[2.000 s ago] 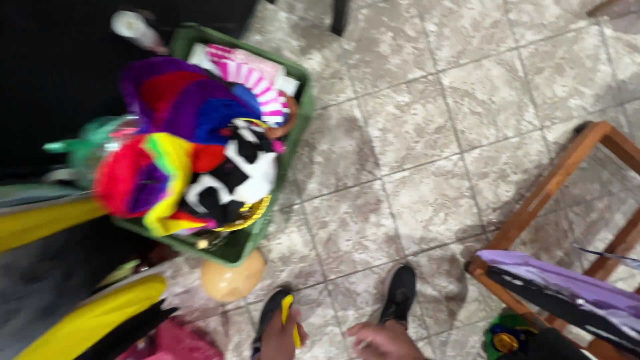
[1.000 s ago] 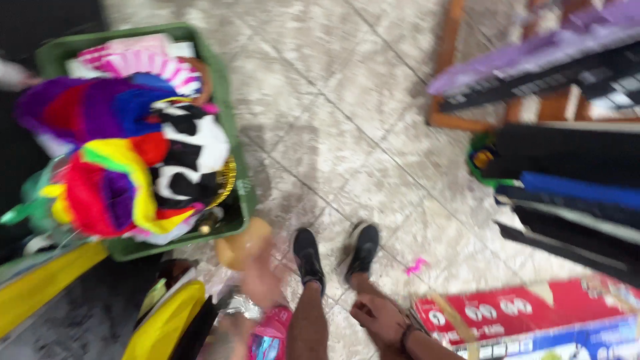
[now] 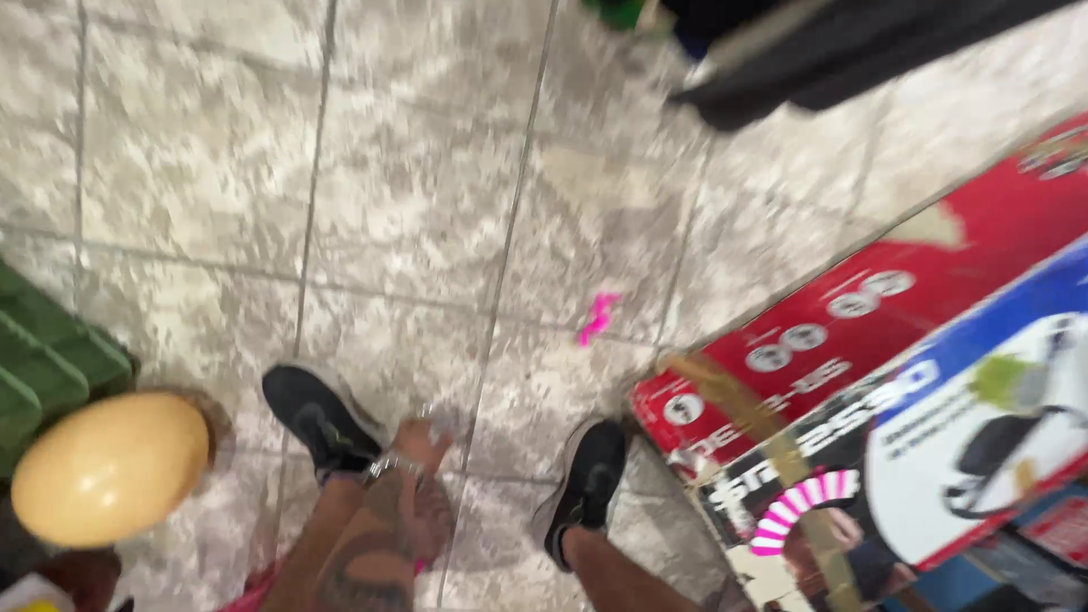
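Note:
What appears to be my left hand [image 3: 422, 446] reaches down between my two dark shoes, with a metal bracelet at the wrist and a tattooed forearm behind it. A small, blurred, clear or silvery patch shows at its fingertips; whether it is held cannot be told. I cannot make out my right hand. A bright pink squiggly strip [image 3: 599, 317] lies on the tiled floor, up and right of the hand. A peach-coloured balloon [image 3: 110, 469] rests at the lower left, beside a green plastic crate [image 3: 51, 365].
A long red, white and blue cardboard box [image 3: 790, 340] with brown tape lies at the right. On its near end sits a pink-and-white striped curved piece [image 3: 803, 510]. Dark fabric [image 3: 790, 68] hangs at the upper right. My right shoe [image 3: 591, 476] stands close to the box.
The view has swung right, so most of the crate and its colourful contents have left it. My right hand, seen over the floor a second ago, is no longer distinguishable.

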